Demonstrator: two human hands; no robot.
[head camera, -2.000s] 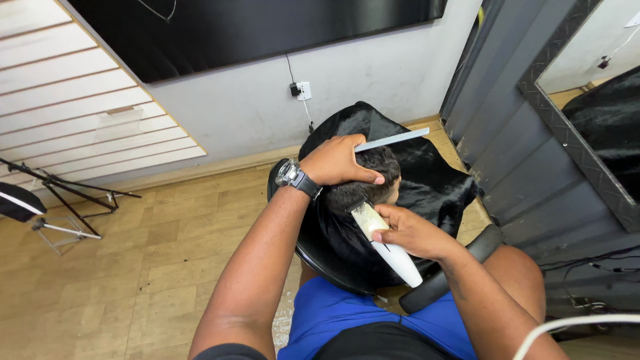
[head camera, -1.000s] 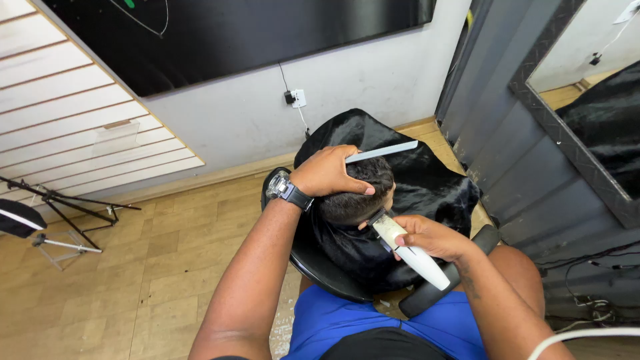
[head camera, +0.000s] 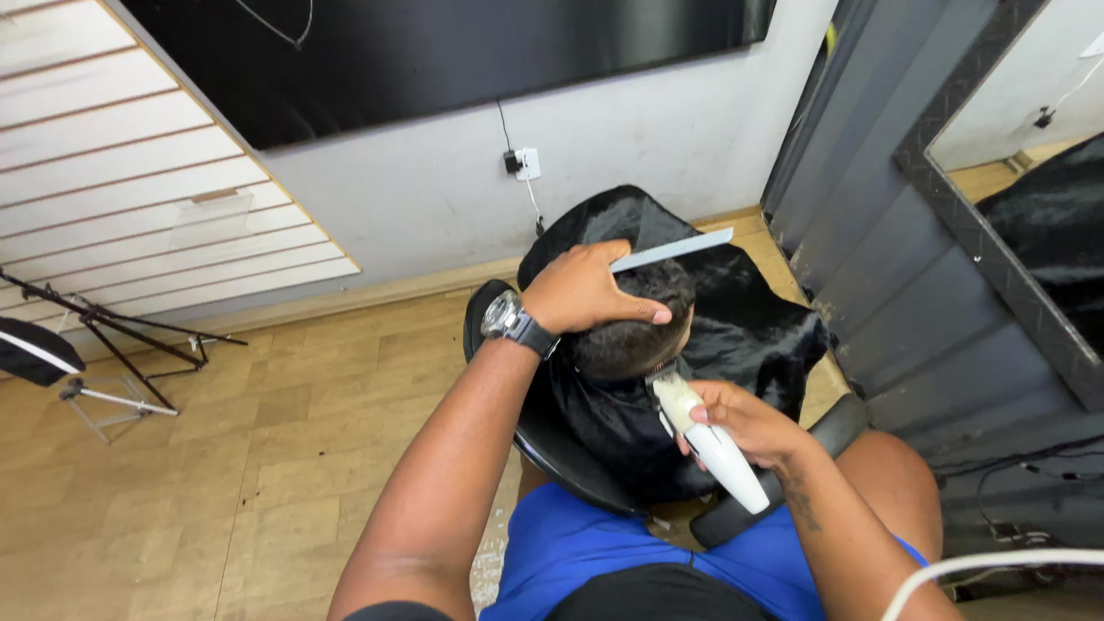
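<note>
A person sits in a black salon chair (head camera: 569, 461), draped in a shiny black cape (head camera: 742, 302). My left hand (head camera: 582, 291), with a watch at its wrist, rests on the dark hair (head camera: 617, 349) of that person's head and holds a pale grey comb (head camera: 677, 248) that points out to the right. In my right hand (head camera: 742, 423) is a white hair clipper (head camera: 724, 461). Its toothed end touches the lower side of the hair, near the face. Part of the comb is hidden behind my left hand.
The chair's padded armrest (head camera: 733, 520) is close to my right forearm. On the right, a framed mirror (head camera: 975, 155) stands against dark corrugated panelling. A pale cable (head camera: 992, 559) curves at the lower right. Black tripod legs (head camera: 129, 328) stand on the wooden floor at the left.
Since two seconds ago, the clipper in my right hand has moved from the back of the head along its side, towards the face. My left hand stays on the hair with the comb.
</note>
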